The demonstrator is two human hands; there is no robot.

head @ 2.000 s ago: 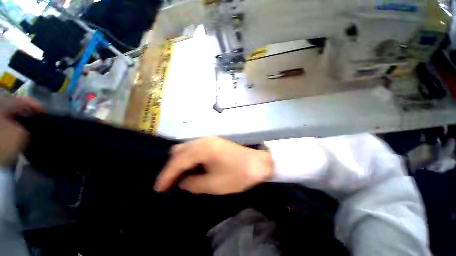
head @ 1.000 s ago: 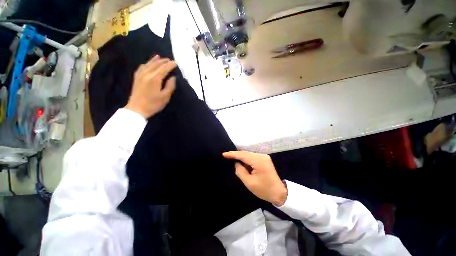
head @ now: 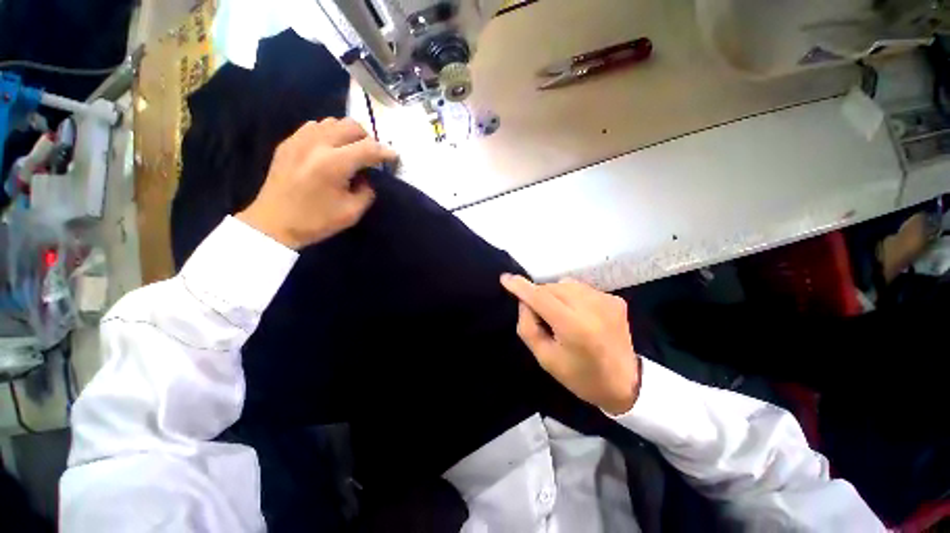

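A large black garment panel [head: 417,312] lies over the left part of the white table and hangs over the lap. My left hand [head: 322,179] pinches its edge just below and left of the needle area. My right hand [head: 579,331] pinches the same edge nearer the table's front. The edge between the hands runs in a diagonal line. The presser foot and needle [head: 438,129] are beside the cloth, which does not reach them. The sewing machine head [head: 391,42] is at the top, with a ridged round knob [head: 455,80].
Red-handled thread snips [head: 597,62] lie on the beige bed. Cardboard with yellow tape [head: 156,135] runs along the left table edge. Blue and white rods [head: 63,102] and clear plastic bags are at far left. A red crate [head: 823,273] is below the table at right.
Since the previous frame my left hand has moved slightly right and down and now pinches the cloth edge. My right hand has moved up and right with the edge. The view has shifted slightly.
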